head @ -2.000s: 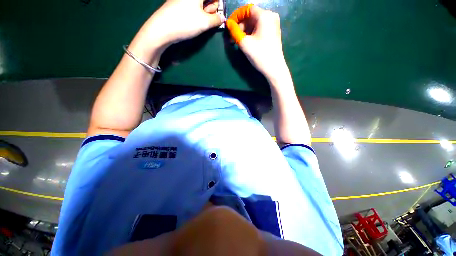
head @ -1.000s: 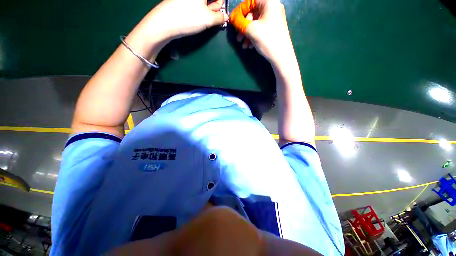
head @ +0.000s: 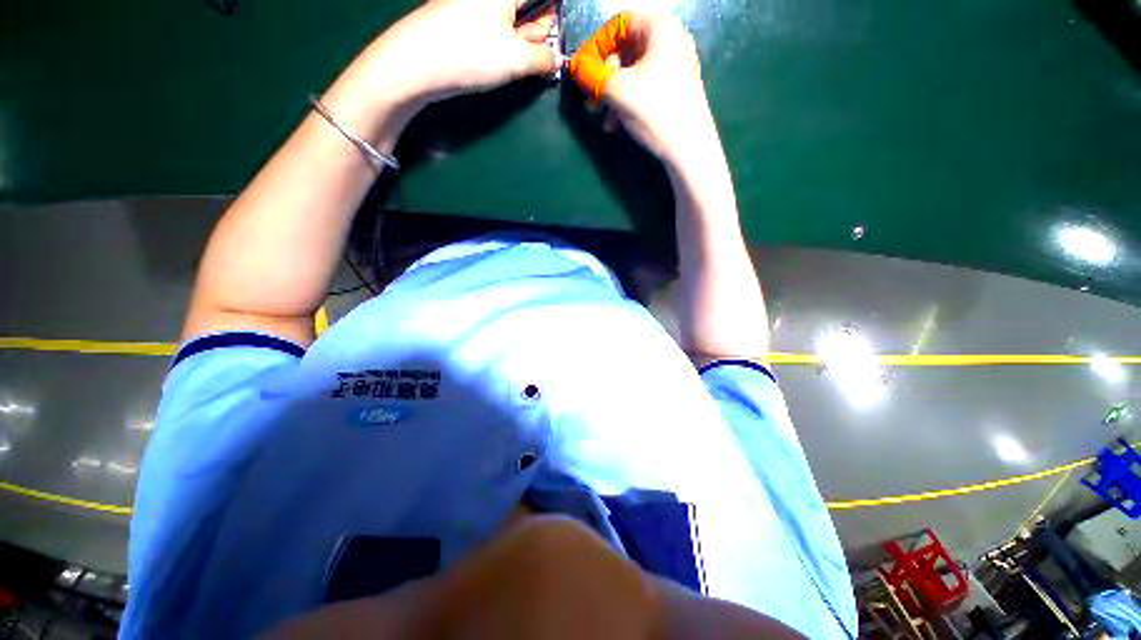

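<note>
My left hand (head: 469,48), with a bracelet at the wrist, is at the top edge of the view. It holds the end of a small unit (head: 556,40) with shiny silver lugs between its fingertips. A dark part shows above these fingers; most of the unit is cut off by the frame edge or hidden. My right hand (head: 653,81) wears orange finger cots. Its thumb and fingertip are pinched right beside the lug edge. Whether they grip a fine lead or a lug is too small to tell.
The glossy green bench top (head: 876,138) spans the upper view. A small shiny bit (head: 857,233) lies near its front edge. A dark object (head: 223,6) is cut off at the top left. A red stool (head: 926,569) and a blue stool (head: 1114,475) stand lower right.
Over two seconds both hands stay at the lug edge. My right hand moves slightly up and right, then back down and left. More of the dark part shows above my left fingers.
</note>
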